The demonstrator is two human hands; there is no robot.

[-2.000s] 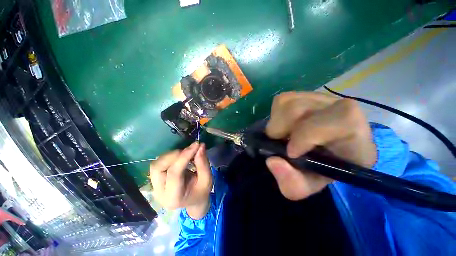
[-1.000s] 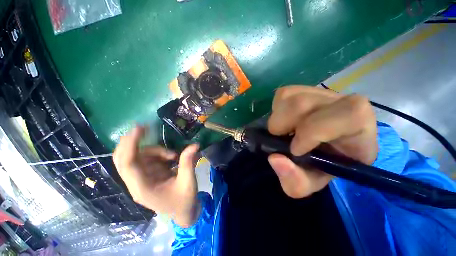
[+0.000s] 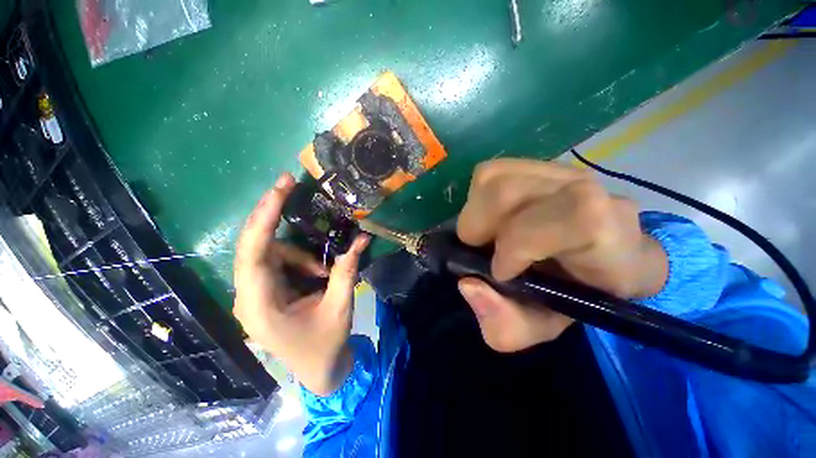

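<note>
My left hand (image 3: 300,291) has its thumb and fingers around a small black device housing (image 3: 309,213), whose open side shows a circuit board. The housing lies against the lower left corner of the orange fixture (image 3: 424,130), which has dark grey lumps around a round black centre. My right hand (image 3: 555,250) is closed on the black handle of a soldering iron (image 3: 456,258). The iron's metal tip points left and is close to the housing's right edge; I cannot tell if they touch. A thin solder wire (image 3: 134,266) runs over the tray to my left hand.
A black compartment tray (image 3: 121,246) with small parts is on the left. Clear ridged plastic trays (image 3: 192,425) and a white sheet (image 3: 67,344) lie beyond it. A clear bag with red (image 3: 148,25) and slim tweezers (image 3: 515,22) lie on the green mat (image 3: 242,80).
My left hand has opened from pinching the solder wire at the housing and closed around the housing. The iron stays near the housing, its handle shifted slightly left.
</note>
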